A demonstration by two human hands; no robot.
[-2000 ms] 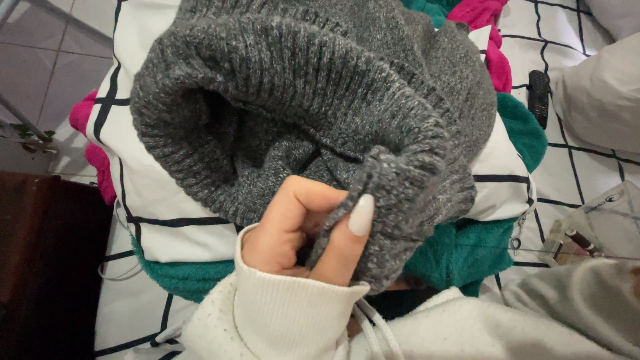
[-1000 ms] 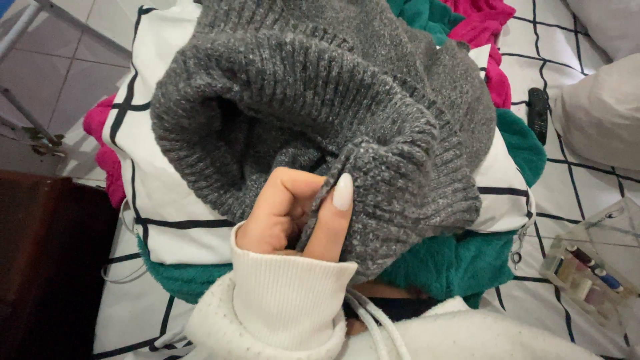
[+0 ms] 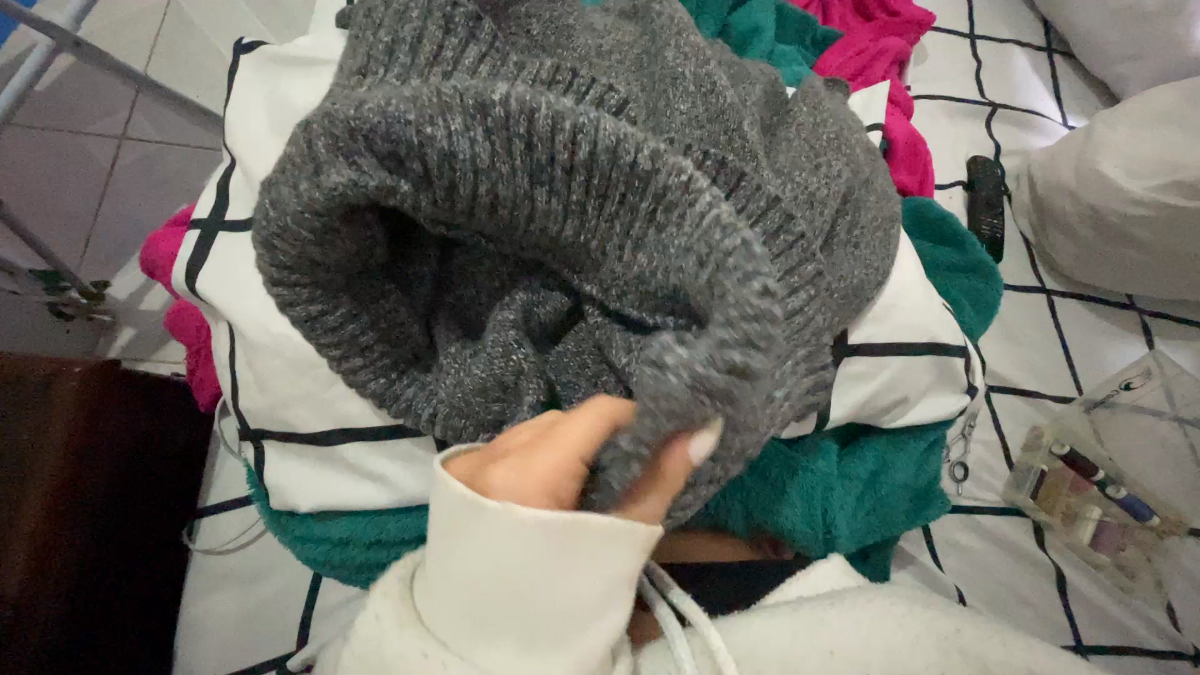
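Note:
A grey ribbed knit garment (image 3: 600, 187), likely a sweater, lies bunched with its wide ribbed opening facing up toward me. My left hand (image 3: 581, 459), in a cream sleeve, pinches the lower edge of that opening between thumb and fingers; the fingers are partly hidden in the knit and slightly blurred. Under the garment is a white cushion with black grid lines (image 3: 319, 375), resting on teal fleece cloth (image 3: 834, 487). My right hand cannot be seen; cream fabric of my clothing spreads across the lower right.
Scissors (image 3: 958, 459) are partly visible beside the cushion. A clear plastic box (image 3: 1106, 497) with thread spools lies on the gridded bedding to the right. A black object (image 3: 984, 208) is near a pale pillow (image 3: 1116, 187). Pink cloth (image 3: 872, 47), a dark brown piece of furniture (image 3: 84, 506) and metal bars flank the bedding.
The knit opening is spread wider, showing more of its inside. My left hand keeps hold near its lower edge, its fingers now turned lower against the fabric.

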